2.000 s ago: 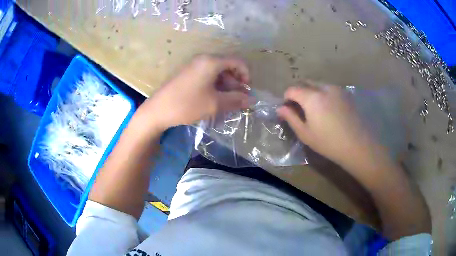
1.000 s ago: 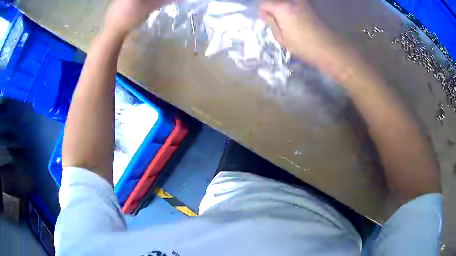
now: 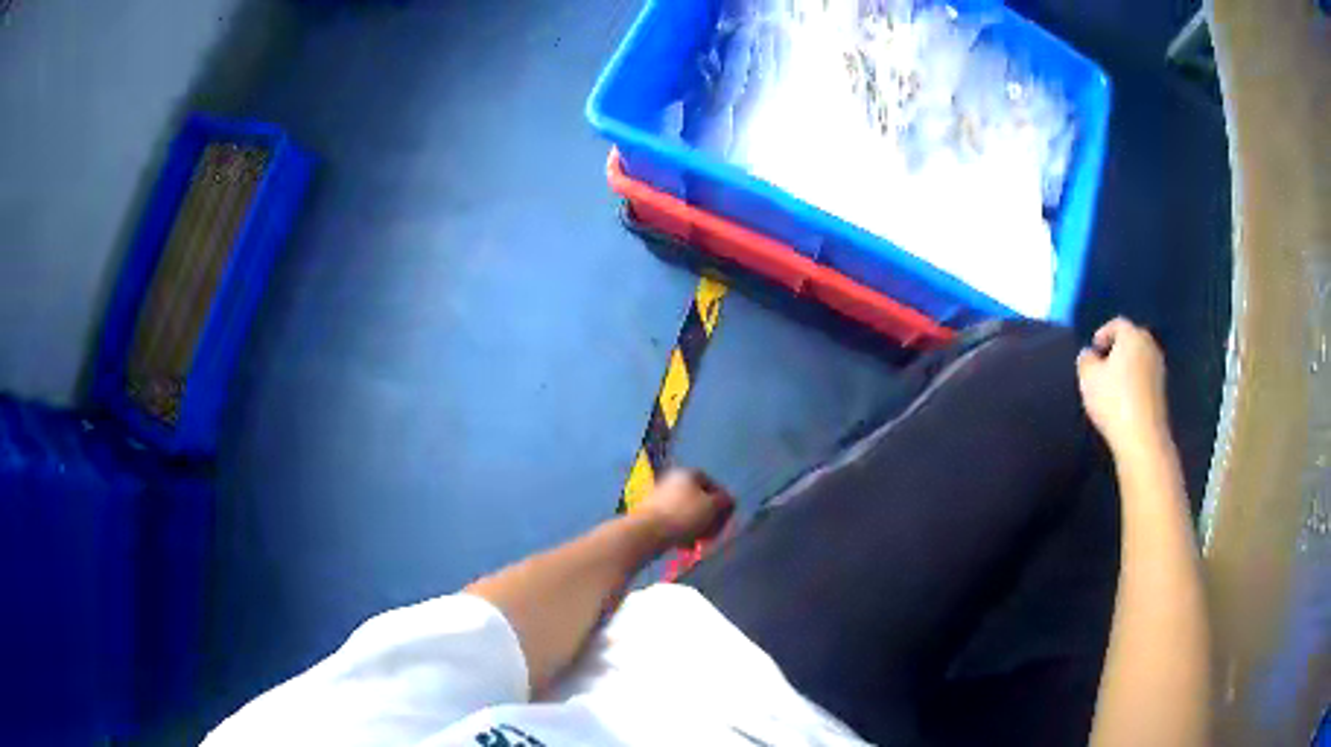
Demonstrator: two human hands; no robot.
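A blue plastic tub (image 3: 832, 234) stands at the top centre, filled with a whitish, glare-bright mass of clear plastic bags (image 3: 890, 146). It sits on a red tub (image 3: 788, 267). My left hand (image 3: 689, 506) is beside my thigh at lower centre, curled and slightly blurred; whether it holds anything is hidden. My right hand (image 3: 1124, 382) is raised near my knee, between the tub and the table edge, with its fingers curled in and nothing visible in it. Neither hand touches the tub.
The cardboard-covered table (image 3: 1273, 365) curves along the right edge. A blue bin (image 3: 275, 219) with gold-brown contents is on the left, above a larger blue container (image 3: 88, 584). Yellow-black tape (image 3: 674, 387) marks the blue-grey floor. A small red part (image 3: 686, 558) shows below my left hand.
The view has swung left and down from the table to the floor and tubs. Both hands have left the table and the plastic bags they were handling.
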